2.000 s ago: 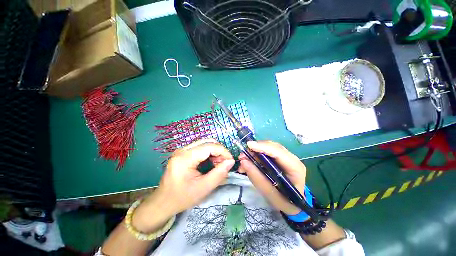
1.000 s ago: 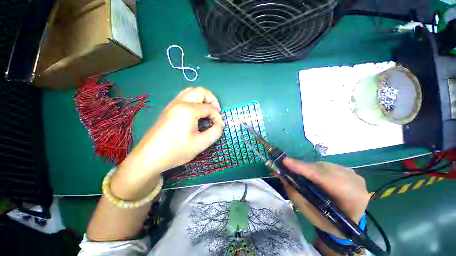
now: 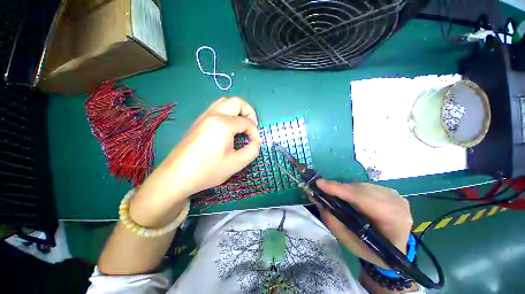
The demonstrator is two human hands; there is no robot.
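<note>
The PCB panel [image 3: 292,136] lies on the green mat in front of me, with red wires sticking out leftward from its lower left part. My left hand [image 3: 221,146] is over the panel's left side, thumb and fingertips pinched at its upper left; any wire between them is too small to tell. My right hand [image 3: 368,215] holds the black soldering iron [image 3: 351,218], its tip over the middle of the panel, close to my left fingertips. A thin second prong is beside the tip. A loose pile of red lead wires [image 3: 124,135] lies left of the panel.
A fume extractor fan [image 3: 316,31] stands behind the panel. A cardboard box [image 3: 95,46] is upper left, with a white cord loop [image 3: 213,69] to its right. At right, a tip-cleaning pot [image 3: 452,115] stands on a white pad [image 3: 380,120]. A dark box [image 3: 506,103] is far right.
Since the first frame, my left hand has moved from below the panel up over its left side, and the iron's tip has come down onto the panel area. Since the second, both hands have barely moved.
</note>
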